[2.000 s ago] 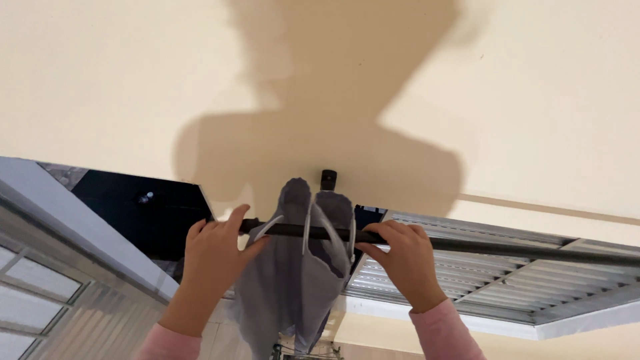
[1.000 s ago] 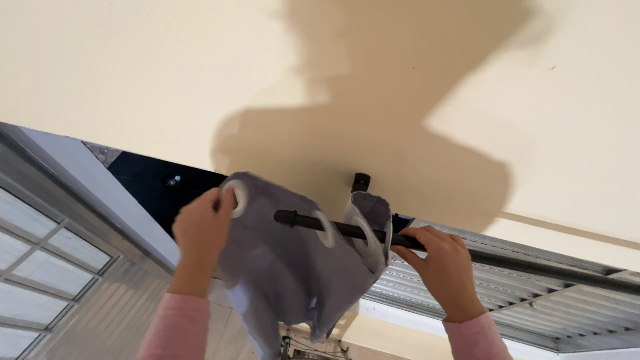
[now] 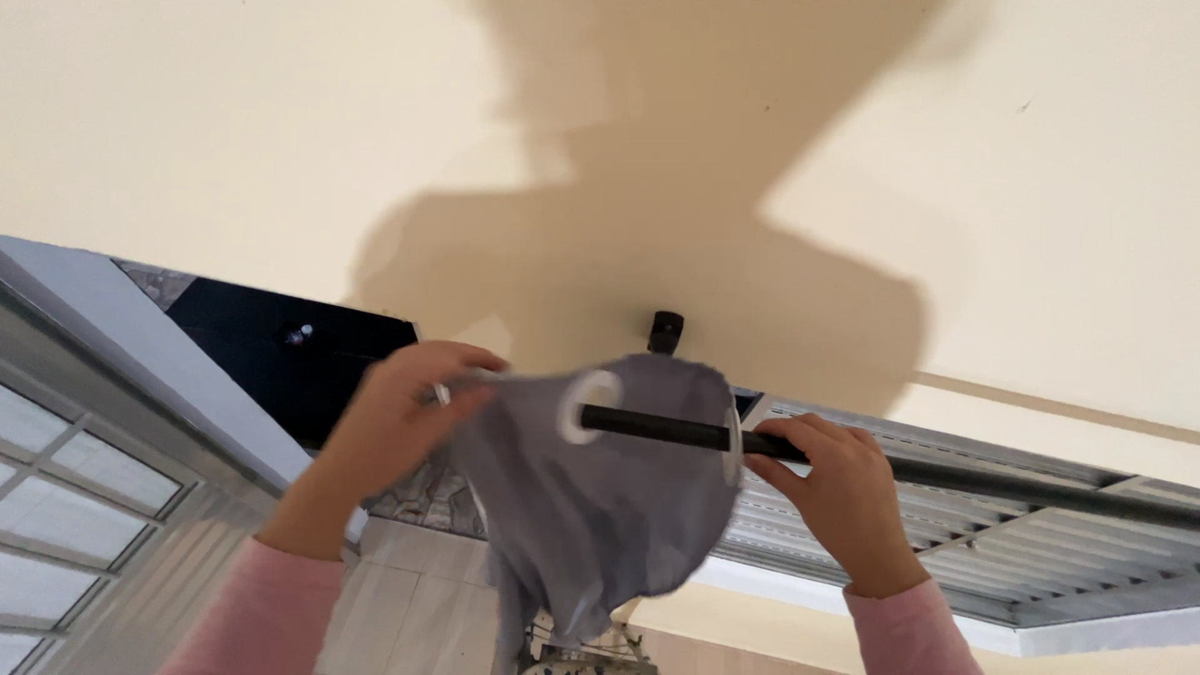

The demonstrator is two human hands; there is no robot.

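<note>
A grey curtain (image 3: 609, 506) with white grommet rings hangs from a black curtain rod (image 3: 666, 428) in front of the wall. My left hand (image 3: 408, 412), somewhat blurred, pinches the curtain's upper edge beside a white ring at its left. The rod's left end shows at a second grommet (image 3: 592, 405); another grommet (image 3: 734, 436) sits around the rod close to my right hand. My right hand (image 3: 825, 469) grips the rod just right of the cloth. A black wall bracket (image 3: 666, 331) stands above the curtain, apart from the rod.
The cream wall (image 3: 234, 169) carries my shadow. On the left are a framed glass-pane window (image 3: 84, 478) and a dark panel (image 3: 272, 347). Behind the rod on the right is a corrugated metal shutter (image 3: 1059, 544). A tiled floor (image 3: 412, 591) lies far below.
The rod's end piece, visible on its left tip one second ago, no longer shows. My left hand had the curtain by a ring then; two seconds ago it was at the rod's left end.
</note>
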